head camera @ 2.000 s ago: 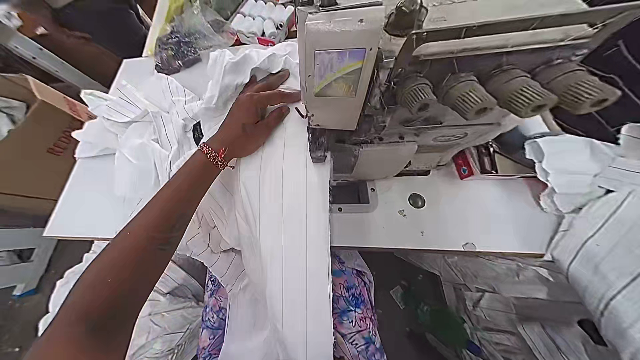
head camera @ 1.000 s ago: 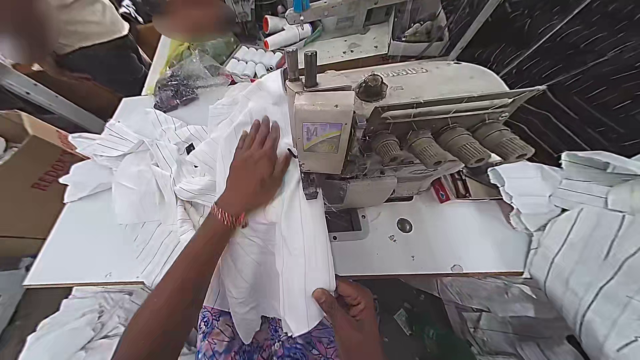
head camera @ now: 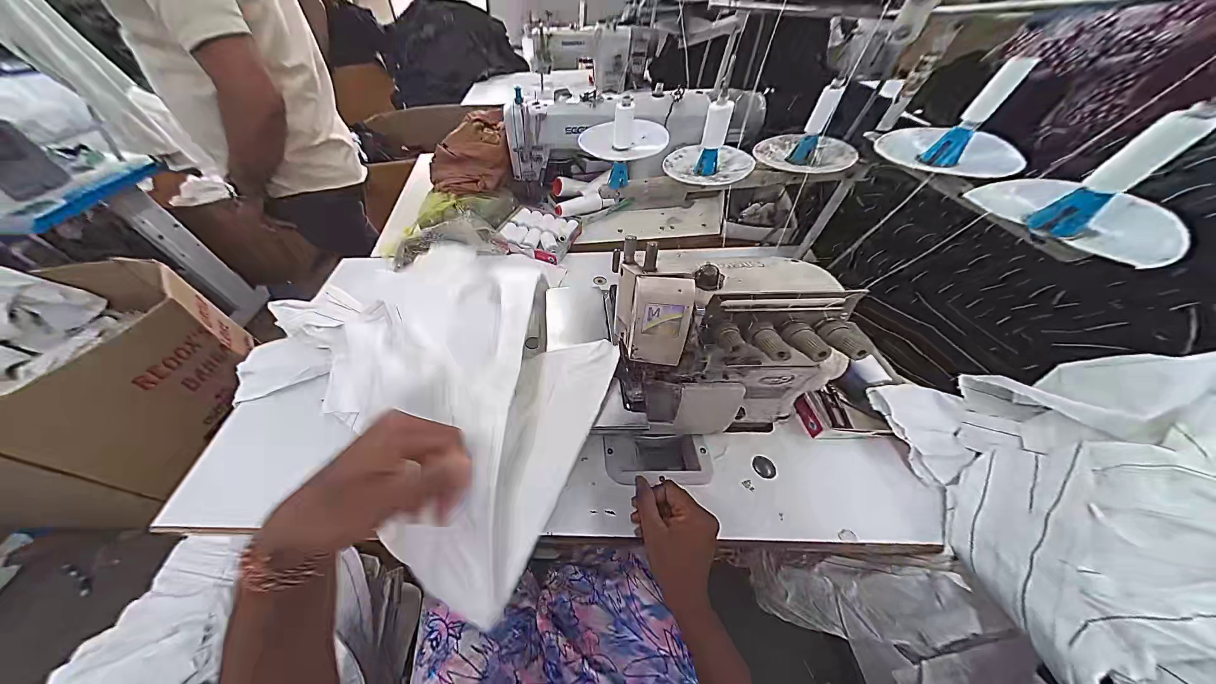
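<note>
White striped cloth [head camera: 475,361] lies over the left part of the sewing table and hangs past its front edge, blurred by motion. My left hand [head camera: 408,475], with a bracelet at the wrist, is at the cloth's left side, fingers curled; the blur hides whether it grips the cloth. At the table's front edge, below the overlock sewing machine [head camera: 731,351], is my right hand [head camera: 676,518]. Its thumb and fingertips are close together beside the rectangular opening [head camera: 660,456]; whether something thin is between them cannot be told. The cloth is apart from the machine's presser area.
A cardboard box [head camera: 104,399] of cloth stands at the left. More striped cloth [head camera: 1092,503] is piled at the right. Thread cones [head camera: 717,123] on round holders rise behind the machine. A person [head camera: 256,114] stands at the back left, near another sewing machine [head camera: 655,119].
The cloth has moved left, away from the machine's needle area. My right hand, holding the cloth's lower edge a second ago, is now apart from it. The view has tilted up.
</note>
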